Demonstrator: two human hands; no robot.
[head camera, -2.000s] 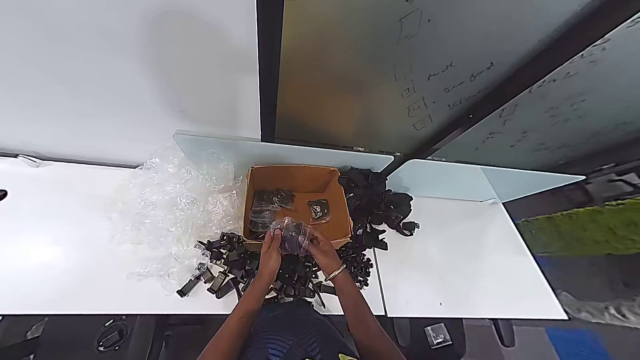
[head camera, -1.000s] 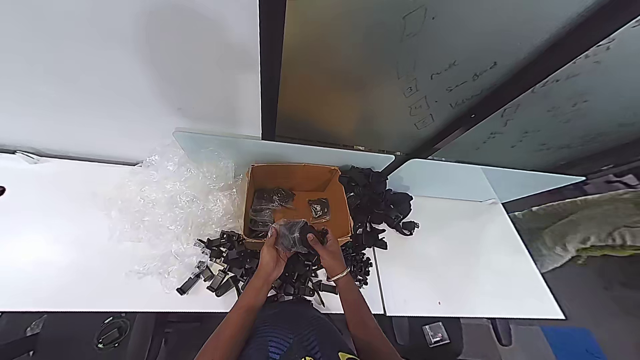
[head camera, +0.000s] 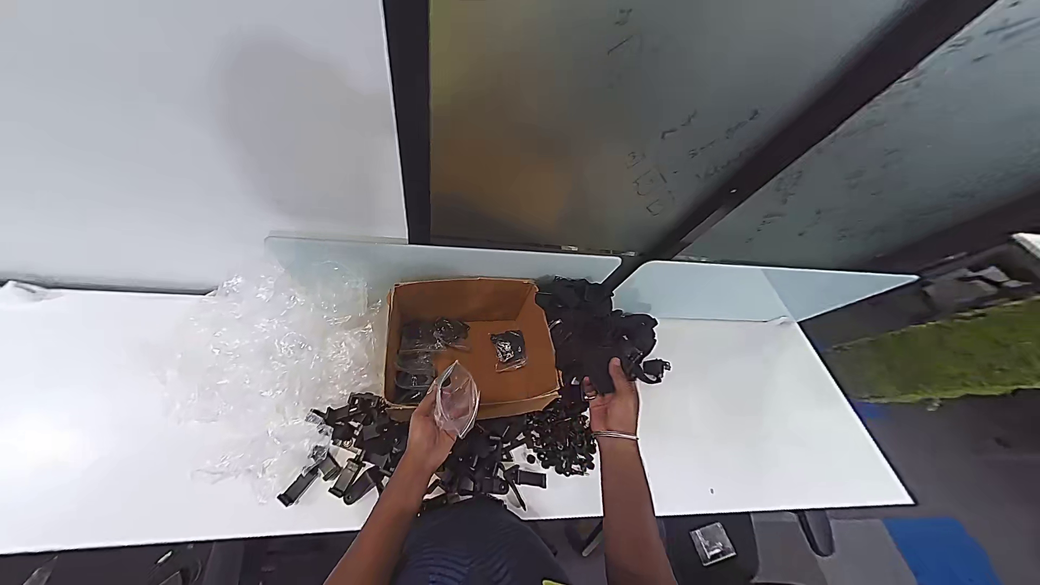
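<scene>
My left hand (head camera: 431, 431) holds a clear plastic bag (head camera: 457, 398) by its side at the front edge of an open cardboard box (head camera: 520, 398); the bag looks empty. My right hand (head camera: 615, 402) is at the near side of a heap of black straps (head camera: 597, 325), its fingers on a black piece. Inside the box, small bagged black items (head camera: 416, 366) are stacked at the left, and one bagged black item (head camera: 509, 349) lies at the right. Black plastic clamp-like parts (head camera: 370, 439) and small black knob-like parts (head camera: 562, 435) are spread in front of the box.
A large pile of clear plastic bags (head camera: 272, 366) lies left of the box on the white table (head camera: 756, 422). A low glass divider (head camera: 455, 262) runs behind the box. Below the table's front edge, a chair with a small clear packet (head camera: 713, 543) stands at the right.
My right hand has moved from the bag at the box front right to the black heap. The bag held dark contents in the earlier frames and now looks empty.
</scene>
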